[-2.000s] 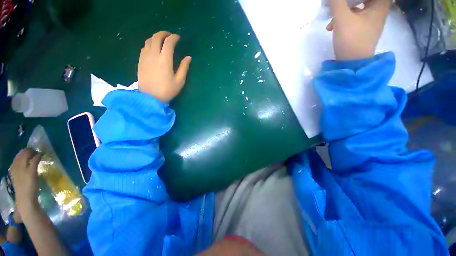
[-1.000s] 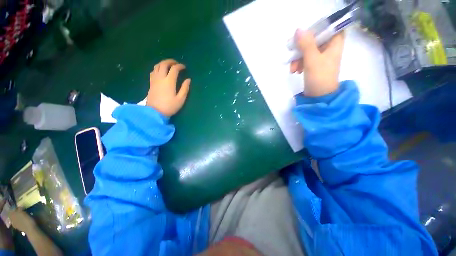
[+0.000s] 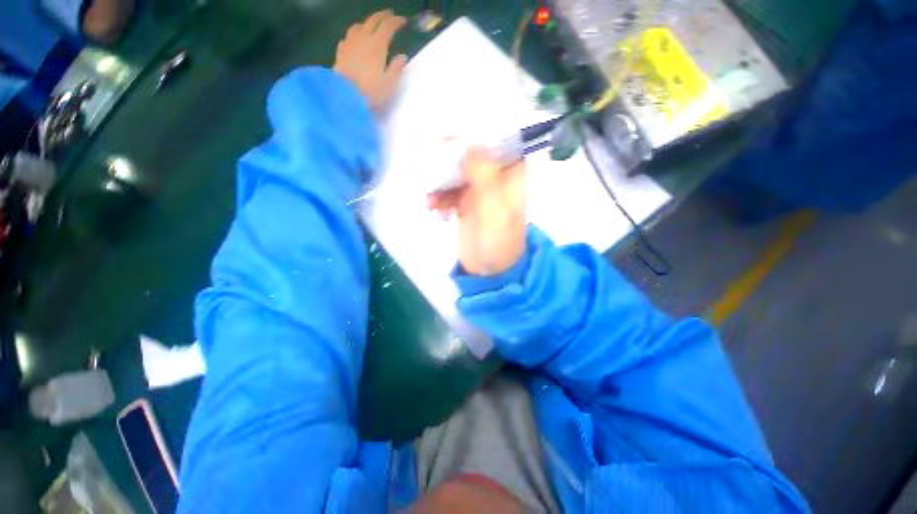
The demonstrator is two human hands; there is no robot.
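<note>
My right hand, blurred, grips the glue syringe above the white paper sheet. The syringe has a dark section, and its green cap points away to the right. Its needle tip cannot be made out. My left hand is stretched forward near the top edge, at the sheet's left corner, fingers somewhat apart and holding nothing visible. A small blurred unit lies just right of its fingers.
The grey glue dispenser with yellow label and red light stands at upper right. A thin black cable hangs over the sheet. A wipe, white bottle, smartphone and plastic bag lie lower left.
The view has swung right, bringing the dispenser in. My left hand has reached forward from beside the wipe to the sheet. My right hand, with the syringe, has come closer to the left arm.
</note>
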